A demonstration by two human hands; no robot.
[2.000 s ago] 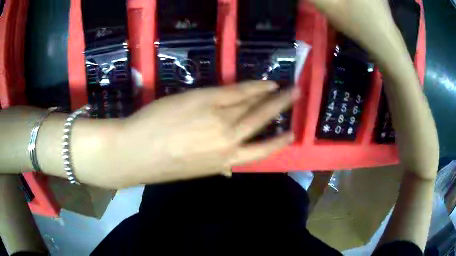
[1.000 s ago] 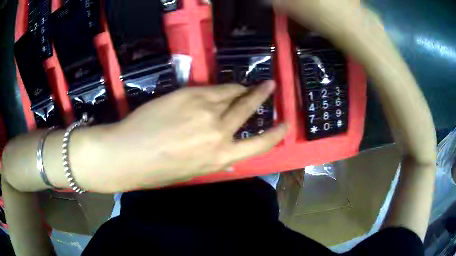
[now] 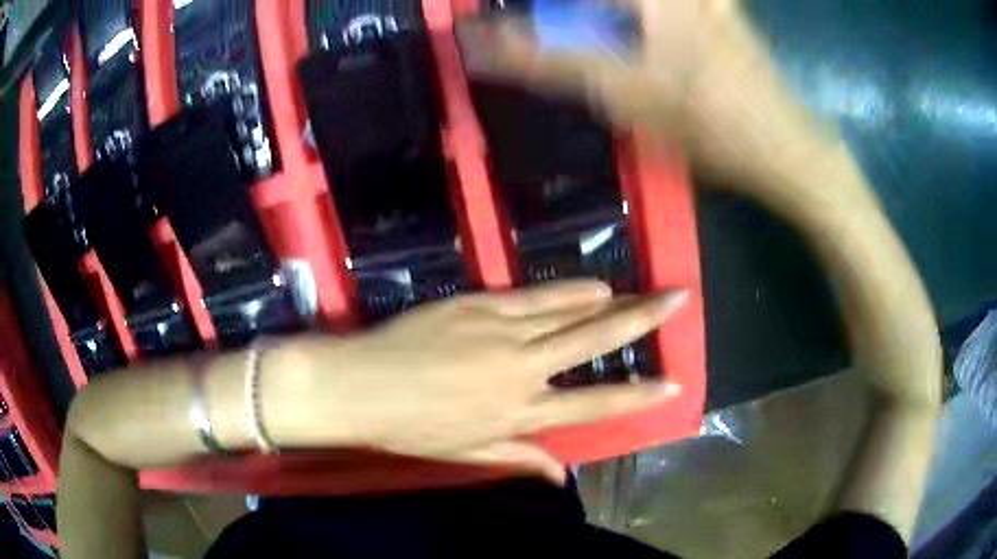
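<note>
My left hand [image 3: 470,366], with bracelets at the wrist, lies with fingers spread over the lower halves of the front-right open flip phones. It holds nothing that I can see. My right hand [image 3: 645,82] is blurred above the upper half of the rightmost phone [image 3: 563,180], with a blurred blue piece [image 3: 585,24] at its fingers. Open black flip phones [image 3: 383,142] lie in two rows in the red foam tray [image 3: 680,273]. My left hand covers most of the front keypads near it.
The dark green bench top [image 3: 782,262] shows right of the tray. Part of another red tray [image 3: 22,404] is at the far left. A brown cardboard box [image 3: 754,470] lies below the bench edge. My dark-clothed torso is at the bottom.
The tray has shifted left and down in view, and more of the back row shows. My left hand is lower and now over the rightmost keypad. A blue piece now shows at my right hand.
</note>
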